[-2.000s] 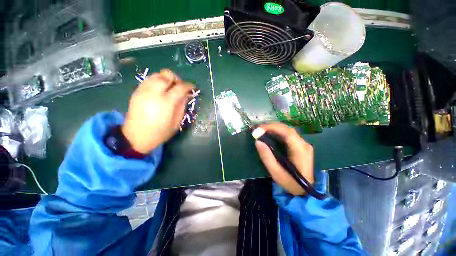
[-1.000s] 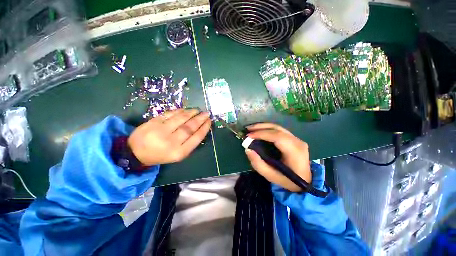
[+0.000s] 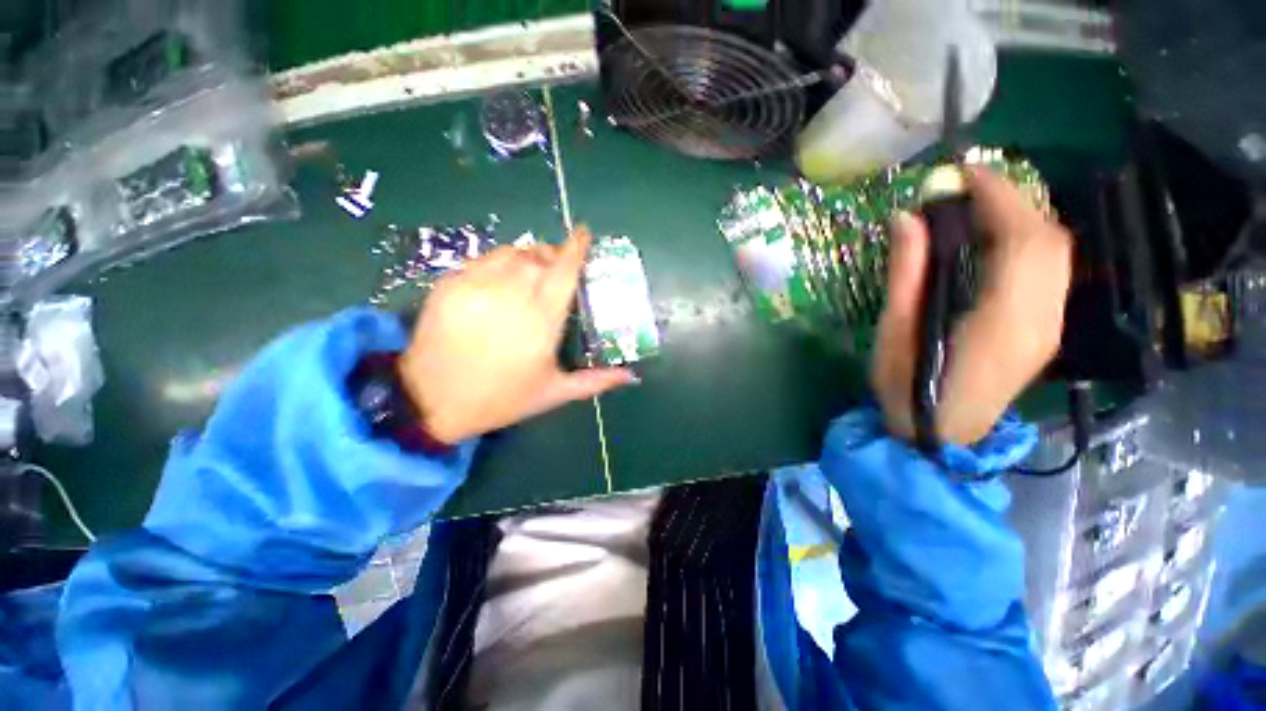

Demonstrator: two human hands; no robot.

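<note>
A green-and-white circuit board [image 3: 618, 300] lies on the dark green mat. My left hand [image 3: 503, 333] is at its left side, thumb and fingers spread around its left and lower edges; whether it touches the board is hard to tell. My right hand [image 3: 976, 308] holds the black soldering iron [image 3: 943, 278] upright over the stack of boards, its tip pointing to the rear. The overlapping stack of green boards [image 3: 791, 260] is partly hidden by my right hand. A pile of tiny components [image 3: 442, 250] lies behind my left hand, partly covered by it.
A black fan with a round grille [image 3: 711, 90] and a translucent white tub [image 3: 902, 86] stand at the rear. A small round dial-like item [image 3: 514, 122] lies left of the fan. Blister trays [image 3: 153, 188] and a plastic bag [image 3: 63, 368] are left. A black holder [image 3: 1159, 278] is right.
My right hand has lifted the iron away from the board, moving right over the stack and turning the tip rearward. My left hand has opened beside the board.
</note>
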